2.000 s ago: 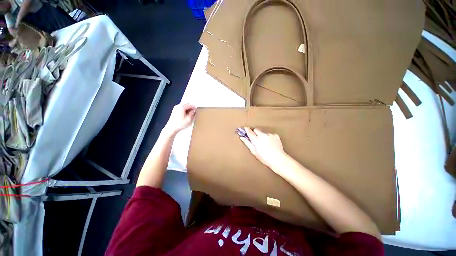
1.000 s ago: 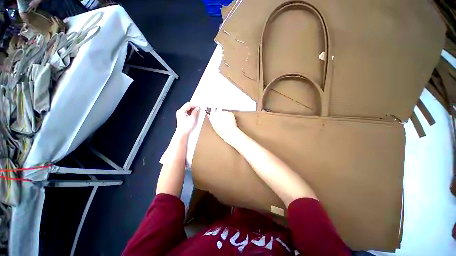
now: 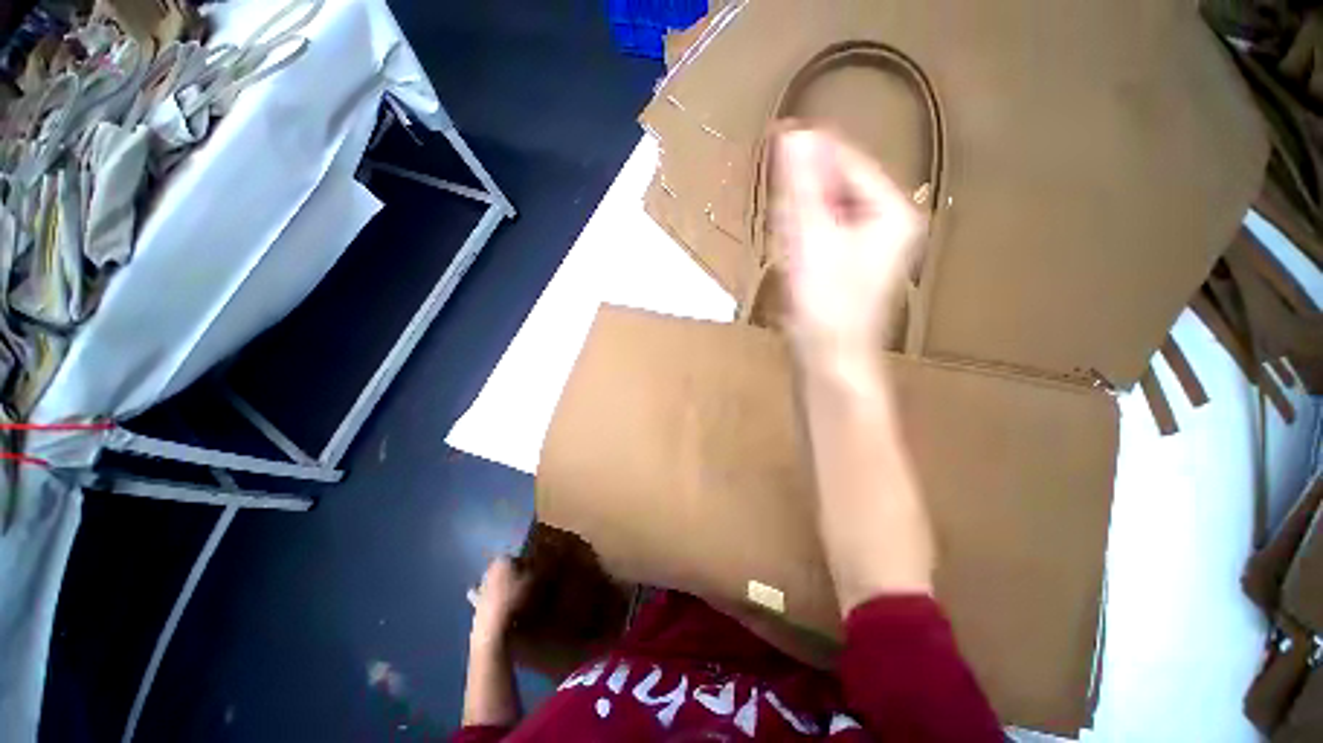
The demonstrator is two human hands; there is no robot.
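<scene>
A brown bag panel (image 3: 682, 421) lies in front of me, its straight top edge away from me and its near edge against my shirt. A small pale label (image 3: 766, 595) shows near that edge. My right hand (image 3: 849, 218) is blurred and raised over the handle loop (image 3: 936, 109); its fingers look curled, and whether it holds a tool cannot be seen. My left hand (image 3: 496, 592) is low at the left, below the panel's left corner, beside a dark brown piece (image 3: 566, 602). Its grip is unclear.
More brown panels (image 3: 1074, 189) lie beyond the work, with loose strips (image 3: 1172, 385) at the right on the white table (image 3: 559, 349). A metal-framed, cloth-covered table (image 3: 189, 319) with pale bags stands at the left. A blue crate (image 3: 653, 22) is at the top.
My hands were together at the panel's top left corner. My left hand has dropped down towards me, and my right hand has moved right and away over the handles.
</scene>
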